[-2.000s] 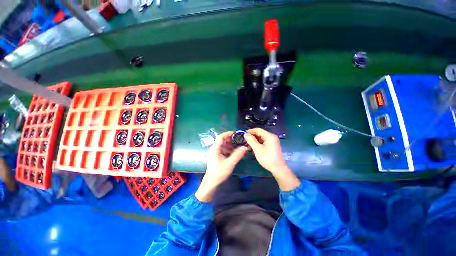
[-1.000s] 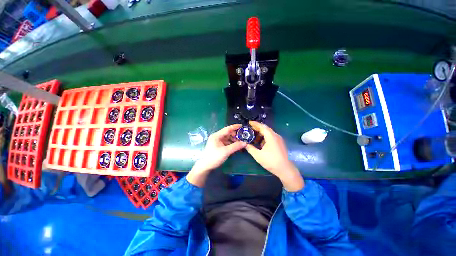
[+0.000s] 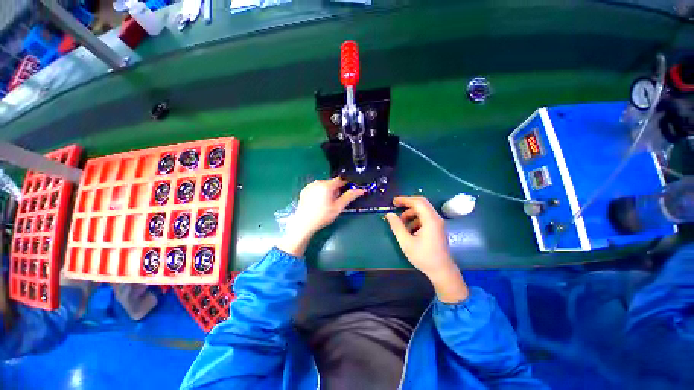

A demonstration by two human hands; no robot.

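The black toggle press (image 3: 355, 129) stands upright on the green bench with its red handle (image 3: 349, 64) raised. The round part (image 3: 362, 184) sits at the press's base, under the plunger. My left hand (image 3: 323, 204) has its fingertips on the near left edge of the round part; the thumb and finger touch it. My right hand (image 3: 419, 231) is beside the base plate's near right corner, fingers curled and apart, with nothing visible in it.
An orange-red tray (image 3: 114, 270) with several round parts lies left, with other trays beside and below it. A white bottle (image 3: 460, 205) lies right of my right hand. A blue control box (image 3: 601, 179) stands further right. Loose round parts (image 3: 478, 90) lie at the back.
The round part has moved from between both hands into the press base. My right hand has let go and moved right; my left hand remains at the part.
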